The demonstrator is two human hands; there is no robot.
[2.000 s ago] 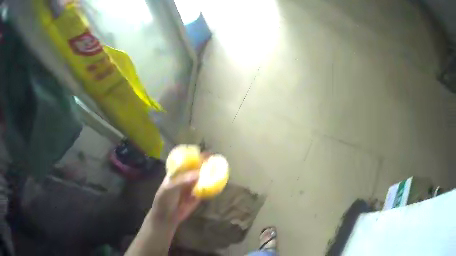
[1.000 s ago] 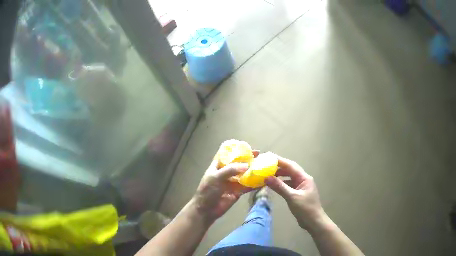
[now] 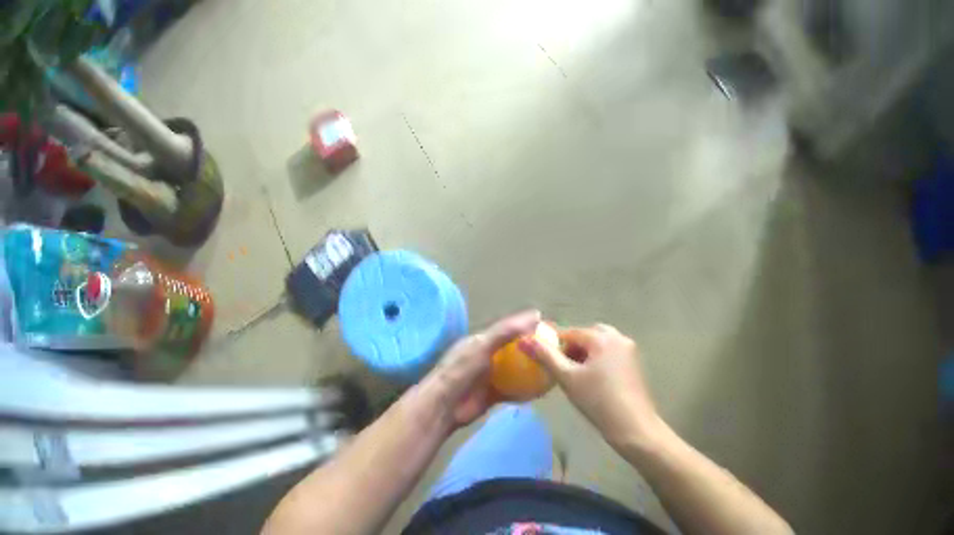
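Note:
An orange point(image 3: 520, 374) is held in front of my waist, with a pale patch showing at its top. My left hand point(image 3: 471, 368) is curled around its left side and holds it. My right hand point(image 3: 604, 374) is on its upper right side, thumb and fingers pinched at the pale patch. The palm side of both hands and the underside of the orange are hidden. The picture is a little blurred.
A round blue stool point(image 3: 398, 311) stands just left of my hands, beside a dark box point(image 3: 326, 274). A small red box point(image 3: 335, 141) is on the floor. A potted plant point(image 3: 194, 199), packages and white slats are at the left.
The split orange halves now appear as one rounder orange in my hands. The view has moved past the glass door; the blue stool is now nearer, and the yellow bag is out of view.

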